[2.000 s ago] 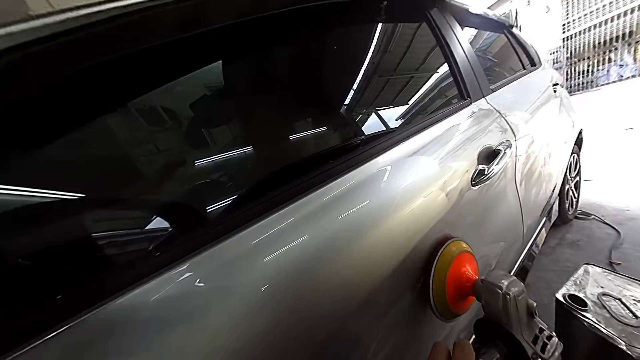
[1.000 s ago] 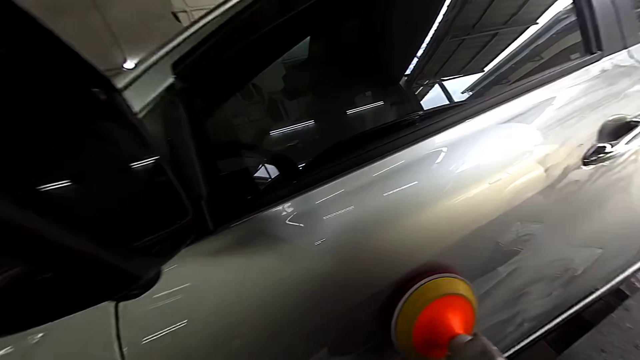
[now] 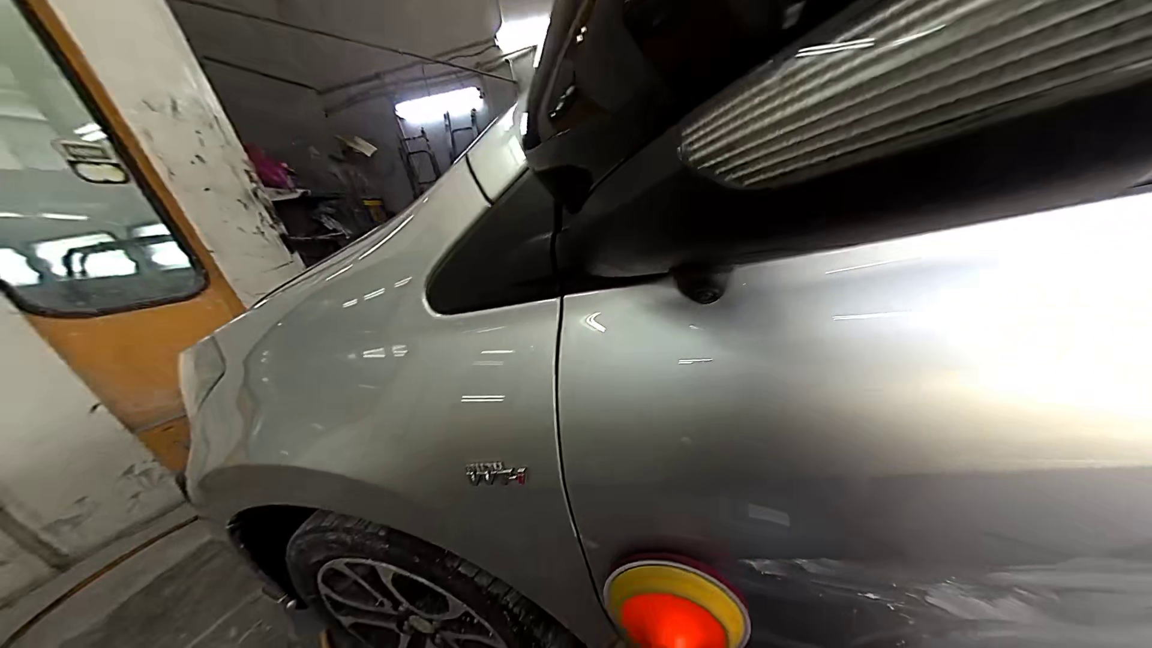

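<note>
The polisher's round pad (image 3: 677, 601), with a yellow rim, an orange centre and a dark red edge, lies against the lower front part of the silver car door (image 3: 684, 432), just right of the seam with the fender. The tool's body is below the picture. Both my left hand and my right hand are out of view. Whitish smears (image 3: 990, 589) mark the door low at the right. Left of the seam are the silver front fender (image 3: 405, 396), with a small badge (image 3: 496, 473), and the front wheel (image 3: 414, 612).
The dark side mirror (image 3: 612, 99) juts out above the door. At the left stand a scuffed white pillar (image 3: 180, 135) and an orange vehicle with a window (image 3: 126, 360). Farther back are a cluttered shelf (image 3: 315, 220) and a lit tube lamp (image 3: 438, 105).
The view has swung far left toward the car's front. The polisher has moved forward along the door, from near the door handle to near the fender seam. Fingers seen beside it earlier are out of frame.
</note>
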